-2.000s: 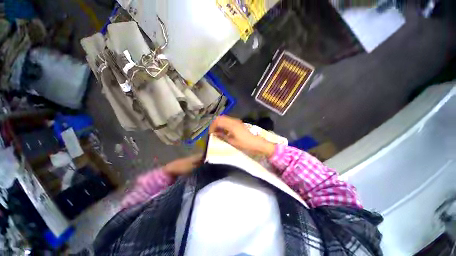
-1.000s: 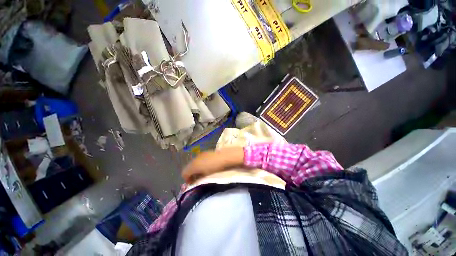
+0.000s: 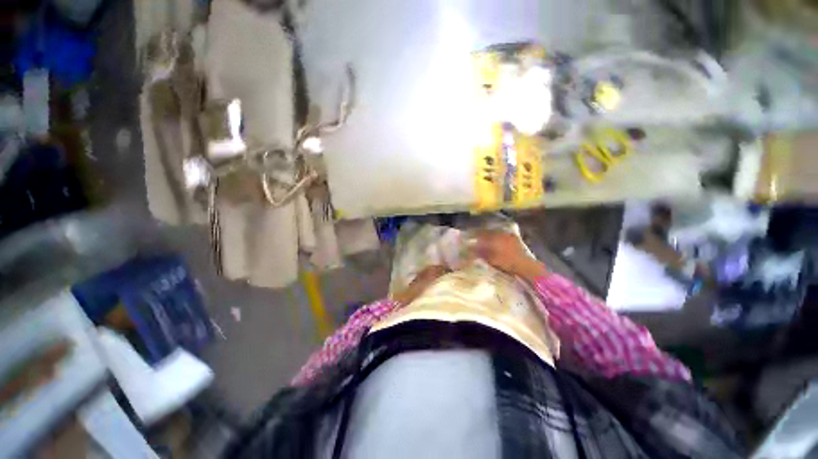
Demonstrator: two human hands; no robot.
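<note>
A cream cloth, perhaps an apron (image 3: 466,305), lies over my lap below the table's front edge. My left hand (image 3: 420,285) is low at its left side, partly covered or blurred. My right hand (image 3: 509,254) rests on its upper right part, fingers pointing inward. Both hands touch the cloth. Blur hides the fingertips, and I cannot tell whether either hand grips it.
The pale table (image 3: 395,175) is in front, with yellow tape bands (image 3: 487,170) and yellow-handled scissors (image 3: 603,154). Tied khaki bundles (image 3: 256,229) with white tags hang at the left. A bright glare covers the area near the tape. White paper (image 3: 641,278) lies at the right.
The view has turned and moved closer to the table. My right hand has moved from across my waist to the cloth's upper right. My left hand has come into view at the cloth's left.
</note>
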